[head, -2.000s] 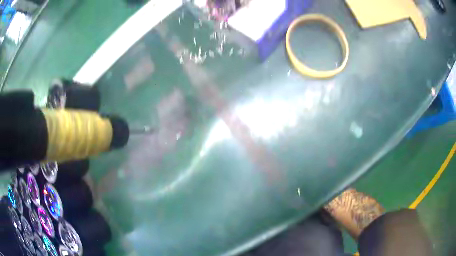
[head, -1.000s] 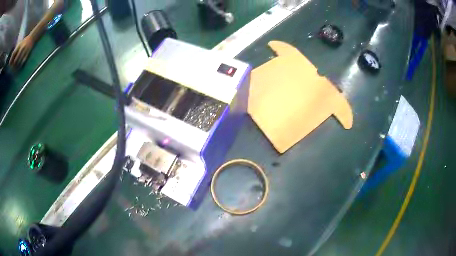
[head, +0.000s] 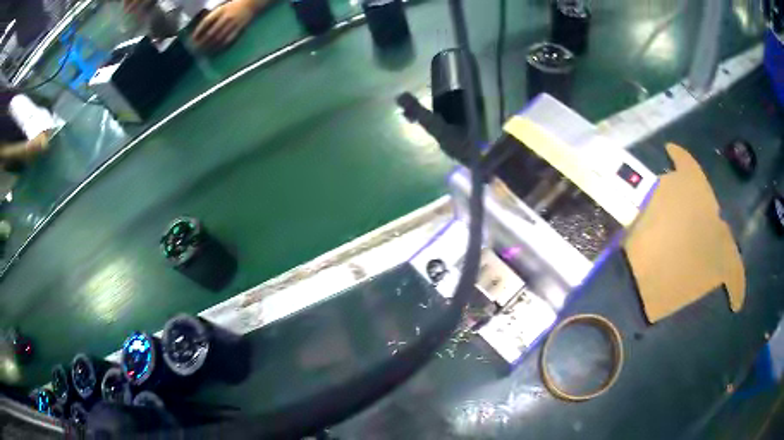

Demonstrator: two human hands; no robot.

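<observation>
Neither of my hands shows. The white and purple screw feeder (head: 563,202) stands right of the middle, its open top full of small metal bits. Tiny screws (head: 460,344) lie scattered at its front. A thick black cable (head: 378,388) curves down past the feeder to the lower left, where dark blurred shapes make its end unclear. Black cylindrical units (head: 185,344) with clear round faces stand grouped at the lower left; one face (head: 137,357) glows blue. The tan tape roll (head: 582,357) lies flat at the feeder's right front corner.
A tan cardboard piece (head: 688,249) lies right of the feeder. A pale metal rail (head: 344,266) edges the green conveyor (head: 301,155), which carries a green-lit unit (head: 183,242) and several dark ones. Another person's hand (head: 225,23) is across it. Small black round parts (head: 739,157) lie far right.
The view has swung left, so the feeder, tape roll and cardboard appear further right and more grouped units show at lower left. The yellow-wrapped screwdriver seen two seconds ago is no longer clearly visible.
</observation>
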